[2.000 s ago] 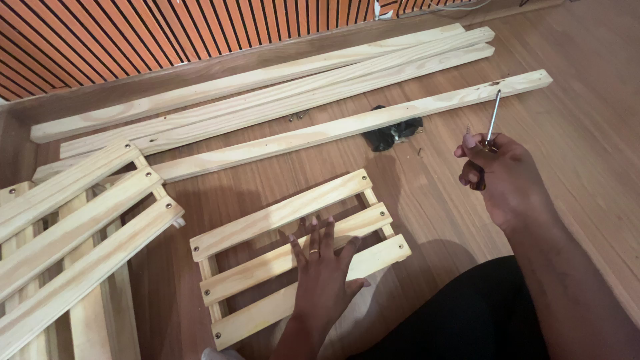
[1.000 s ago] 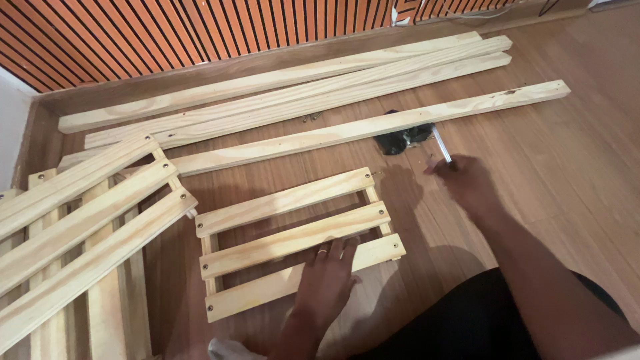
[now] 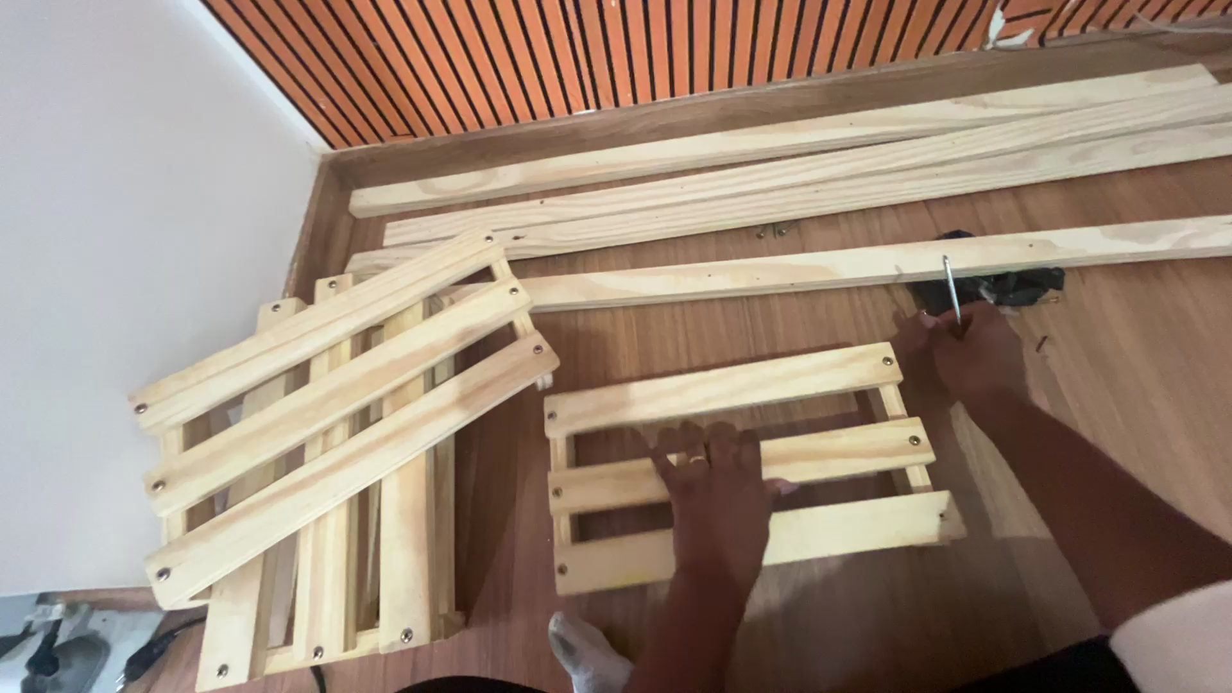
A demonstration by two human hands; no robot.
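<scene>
A small slatted pine panel (image 3: 828, 450) lies on the floor before me, with screw heads at its slat ends. My left hand (image 3: 717, 505) rests on it with fingers spread over the middle slat, gripping nothing. My right hand (image 3: 967, 351) is closed around a screwdriver (image 3: 951, 284), whose metal shaft points away from me. That hand is just beyond the panel's far right corner, near a black plastic bag (image 3: 1025, 286) that lies partly under a long pine batten (image 3: 712, 284).
More slatted panels (image 3: 346, 385) lie stacked crosswise at left, beside a white wall. Long pine battens (image 3: 770, 144) lie along the slatted wood wall. Small screws (image 3: 770, 232) lie between battens. My foot in a sock (image 3: 585, 650) is below the panel; a grey device (image 3: 77, 640) sits at bottom left.
The view has swung left. My right hand, held up with the screwdriver two seconds ago, is now low beside the panel's far right corner. My left hand has stayed on the panel.
</scene>
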